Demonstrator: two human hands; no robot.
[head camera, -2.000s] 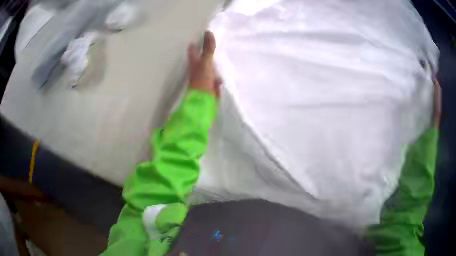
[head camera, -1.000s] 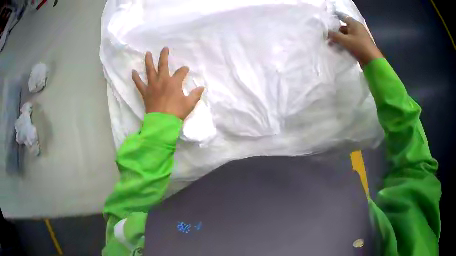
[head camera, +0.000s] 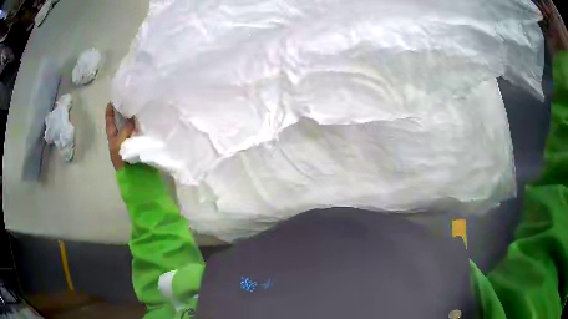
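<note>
A large wrinkled white tissue sheet (head camera: 349, 56) lies loosely over the far part of a flatter white sheet stack (head camera: 386, 162). Its near edge is ragged, and its right corner hangs out past the stack. My left hand (head camera: 118, 134) is at the sheet's left edge, fingers apart beside a bunched white fold; part of it is under the tissue, and a grip cannot be made out. My right hand (head camera: 553, 25) is at the top right rim, dark, blurred and partly cut off, near the sheet's right end; its fingers cannot be made out.
Two crumpled tissue wads (head camera: 60, 128) lie on the pale worktable (head camera: 93, 199) at left, beside a bluish-grey flat sheet (head camera: 38, 121). The dark apron (head camera: 336, 268) covers the lower middle. Yellow floor lines (head camera: 66, 265) show beyond the table and stack.
My left hand has moved left off the middle of the stack to the sheet's edge. My right hand has moved out to the far right. The loose sheet is spread wider, its right corner past the stack.
</note>
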